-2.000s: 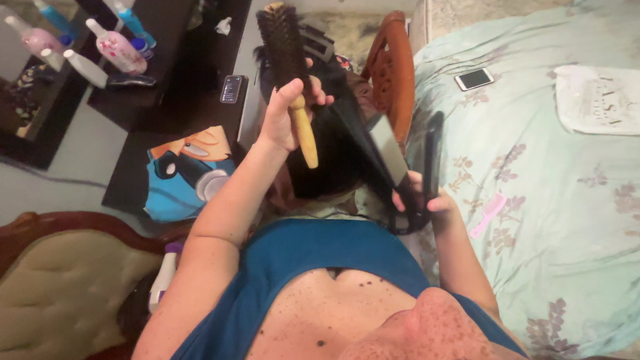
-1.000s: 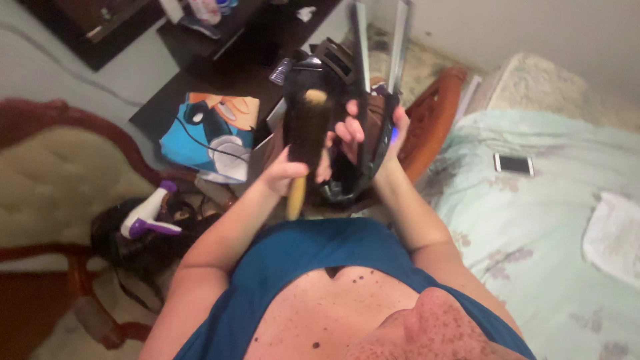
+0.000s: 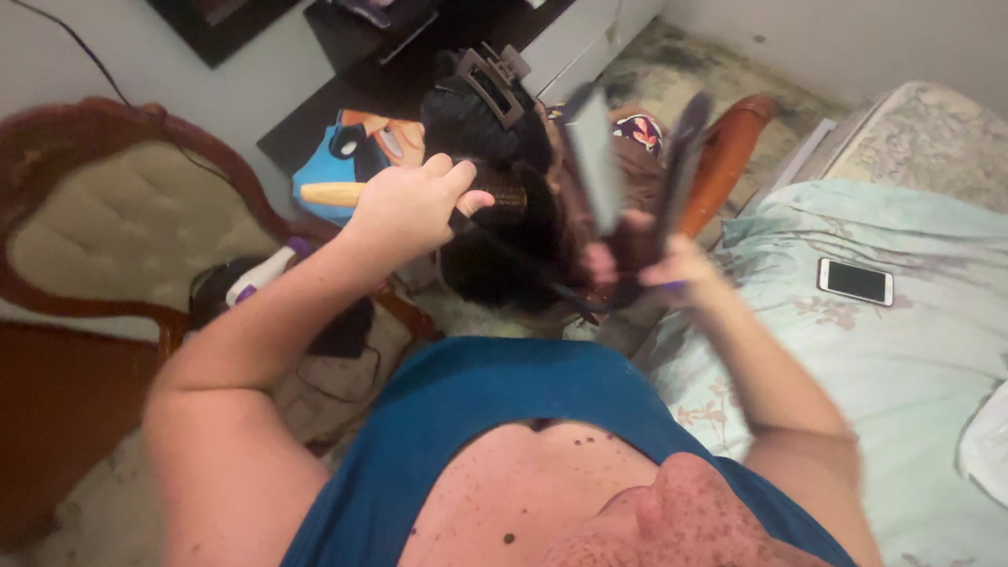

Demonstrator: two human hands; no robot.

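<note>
My left hand [image 3: 417, 201] grips a round hairbrush [image 3: 335, 194] with a light wooden handle, its dark bristles lying against the black hair [image 3: 500, 260] of a seated person. A brown claw clip [image 3: 492, 85] holds up hair on top of that person's head. To the right, my right hand [image 3: 677, 264] holds a hair straightener [image 3: 602, 161], blurred, with its two long plates spread apart and pointing away from me. No hair shows between the plates. The fingertips of the right hand are partly hidden behind the tool.
A bed with a pale green floral sheet [image 3: 787, 370] fills the right, bearing a phone [image 3: 856, 281]. A wooden chair arm [image 3: 728, 161] rises beside the straightener. An upholstered chair [image 3: 142, 213] and a white and purple hair dryer [image 3: 264, 276] are at left. A blue bag [image 3: 323, 169] lies on the dark furniture.
The brush was upright in my left hand; now it lies sideways, handle to the left, against the hair. The straightener has moved, its plates still apart. The view has shifted.
</note>
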